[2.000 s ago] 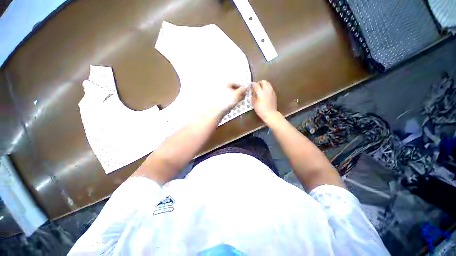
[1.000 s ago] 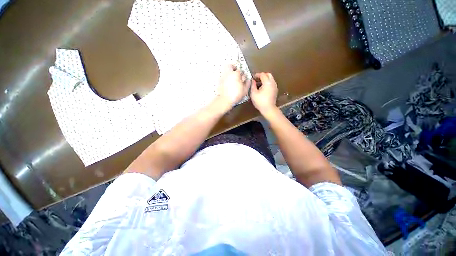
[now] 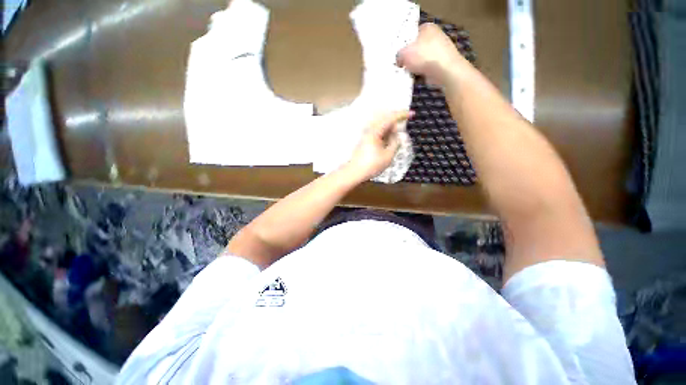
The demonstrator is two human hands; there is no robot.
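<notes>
A large white cut panel with a deep curved cut-out lies on the brown table. Its right side is turned back towards the left, and a dark printed cut panel with small light motifs shows beneath it. My left hand grips the folded white edge near the table's front. My right hand grips the same edge farther up, fingertips partly hidden by the hand. The top of the white panel is cut off by the picture's edge.
A white ruler lies right of my right forearm. Dark and grey fabric stacks lie at the far right. A pale folded piece lies at the table's left end. Fabric waste lies below the table's front edge.
The view has turned and shifted. The right side of the white panel is now folded back, uncovering dark printed fabric. My right hand has moved up along the edge, away from my left hand.
</notes>
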